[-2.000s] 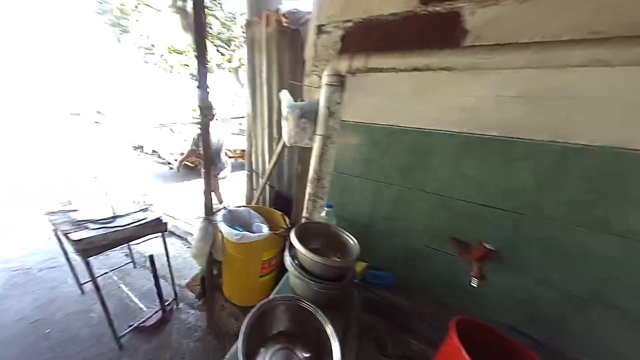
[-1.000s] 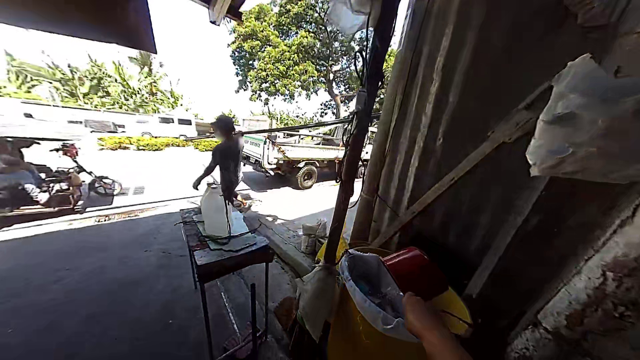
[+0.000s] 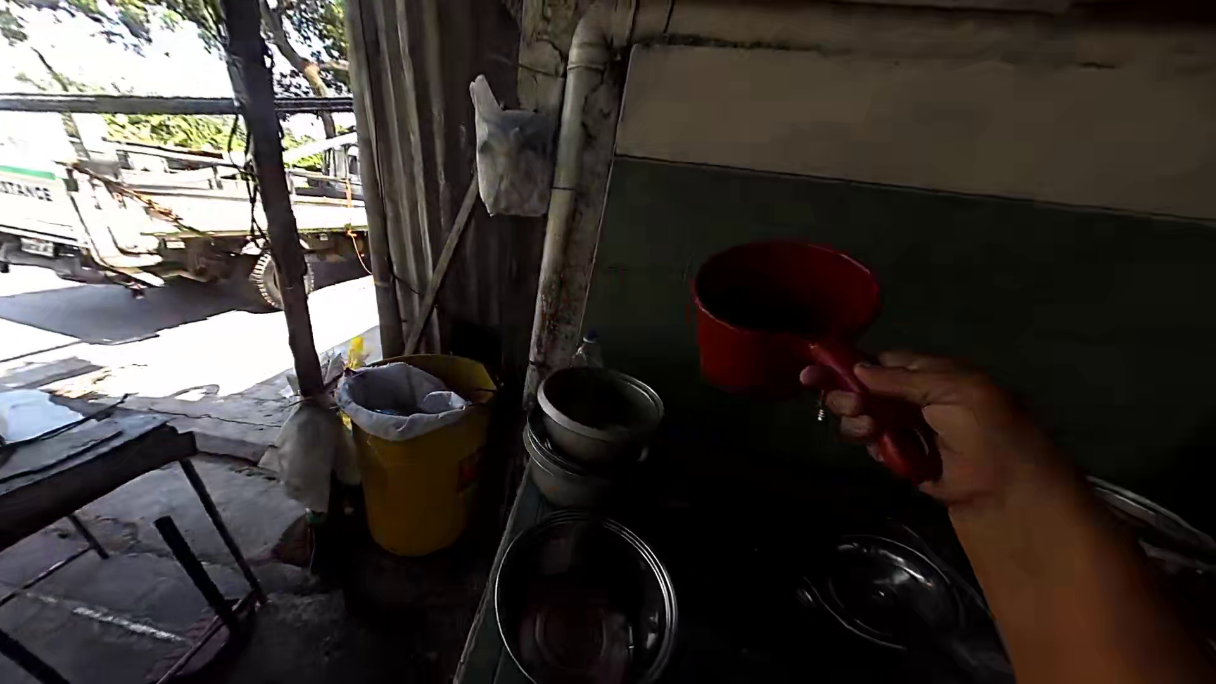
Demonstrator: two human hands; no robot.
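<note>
My right hand (image 3: 926, 413), reaching in from the right edge, is closed around the handle of a red plastic dipper (image 3: 760, 351). The dipper is held upright in front of the green wall, its inside dark. Below it on the dark counter lies a shiny metal lid or pan (image 3: 888, 589). A large metal basin (image 3: 584, 608) sits at the counter's left edge, and behind it are stacked metal pots (image 3: 598, 418). My left hand is out of the frame.
A yellow bin (image 3: 418, 494) with a plastic liner stands on the floor left of the counter. A small table (image 3: 85, 465) is at the far left, near a wooden post (image 3: 275, 199). A plastic bag (image 3: 514, 157) hangs by a pipe (image 3: 568, 180). Outside, a truck (image 3: 190, 209) is visible.
The red dipper has moved from over the yellow bin to above the counter, in my right hand. The view has swung back right toward the green wall.
</note>
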